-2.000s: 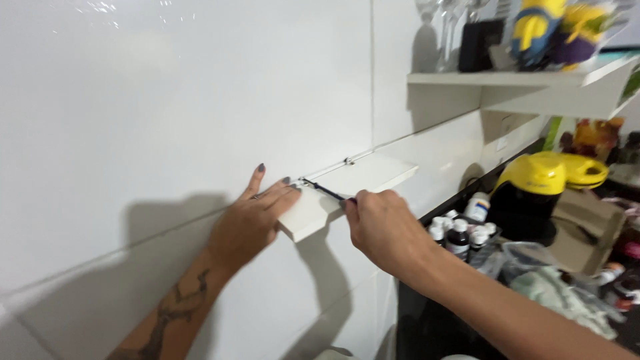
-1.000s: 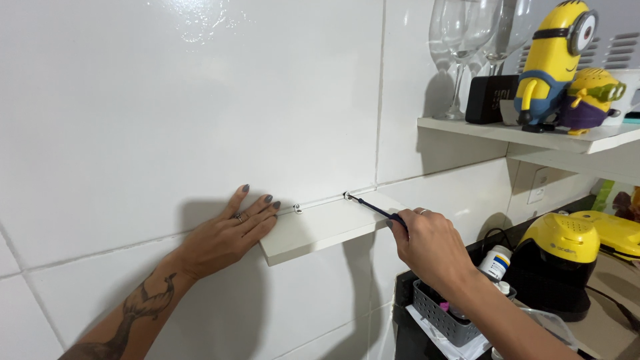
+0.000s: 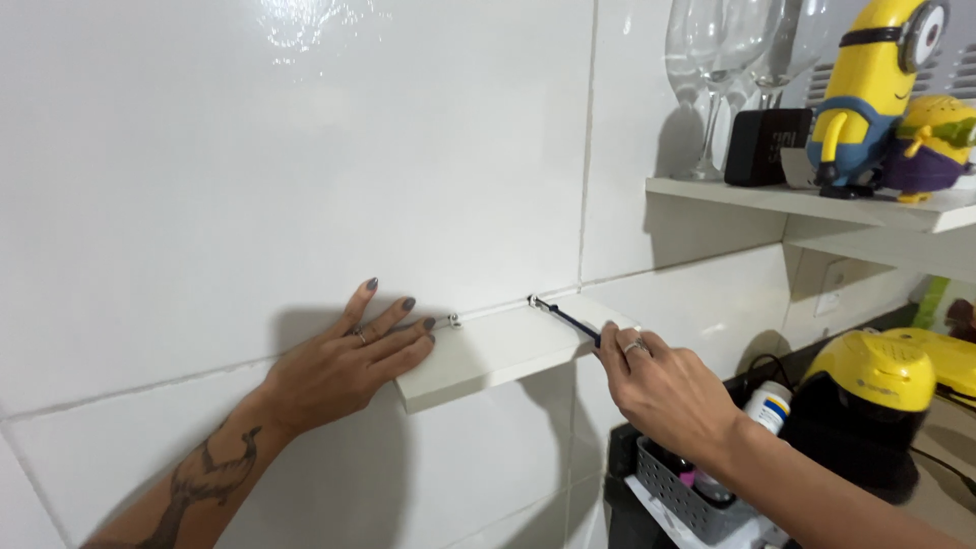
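A small white shelf board [image 3: 511, 351] stands out from the tiled wall at the centre. Two small metal brackets sit along its back edge, the left bracket [image 3: 455, 321] and the right bracket [image 3: 533, 300]. My left hand [image 3: 351, 354] lies with spread fingers against the wall, its fingertips at the board's left end. My right hand [image 3: 659, 377] grips a thin dark screwdriver [image 3: 572, 320], whose tip meets the right bracket. The fingers hide most of its handle.
An upper white shelf [image 3: 785, 200] at right bears wine glasses [image 3: 709, 84], a black JBL speaker [image 3: 766, 146] and a yellow Minion figure [image 3: 865, 99]. Below are a grey perforated basket [image 3: 686, 496], a white bottle [image 3: 768, 406] and a yellow and black appliance [image 3: 869, 381].
The screwdriver tip was near the left bracket two seconds ago and is now at the right one. My right hand has moved right along the board. The view has shifted.
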